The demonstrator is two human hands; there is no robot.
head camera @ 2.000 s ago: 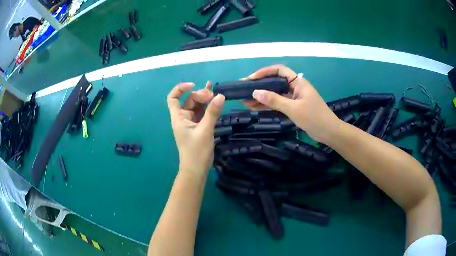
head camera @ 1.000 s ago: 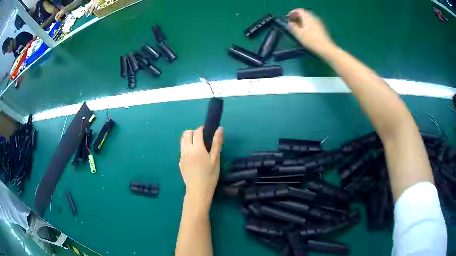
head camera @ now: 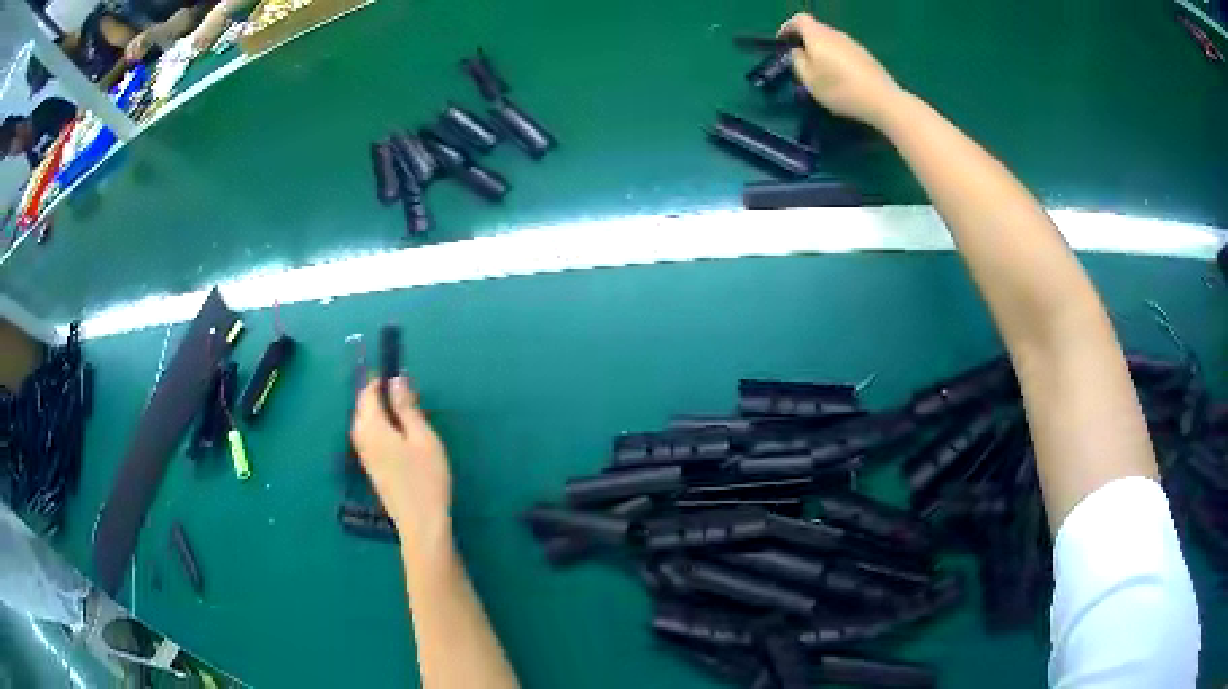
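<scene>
My left hand [head camera: 404, 464] is at left centre over the near worktop, with a narrow black part [head camera: 391, 353] upright between its fingertips. A thin red lead with a pale tip shows beside it; the hand hides what the lead joins. A short ribbed black piece [head camera: 365, 520] lies just below that hand. My right hand [head camera: 846, 74] is at the top, beyond the white line, gripping black housing pieces [head camera: 772, 67]; its fingers partly hide them. More black housings [head camera: 761, 143] lie under and beside it. A large pile of black housings [head camera: 754, 538] lies in front of me.
Small black housings [head camera: 445, 155] lie beyond the white line [head camera: 566, 245]. At left are a long black strip [head camera: 155, 438], a pack with a yellow-green stripe [head camera: 268, 377], a bright green piece [head camera: 240, 454] and a dark heap [head camera: 43, 417]. People's arms show top left.
My left hand has moved left and down from near the white line. The pieces beyond the line have shifted right. My right hand stays among them, now gripping black pieces more visibly.
</scene>
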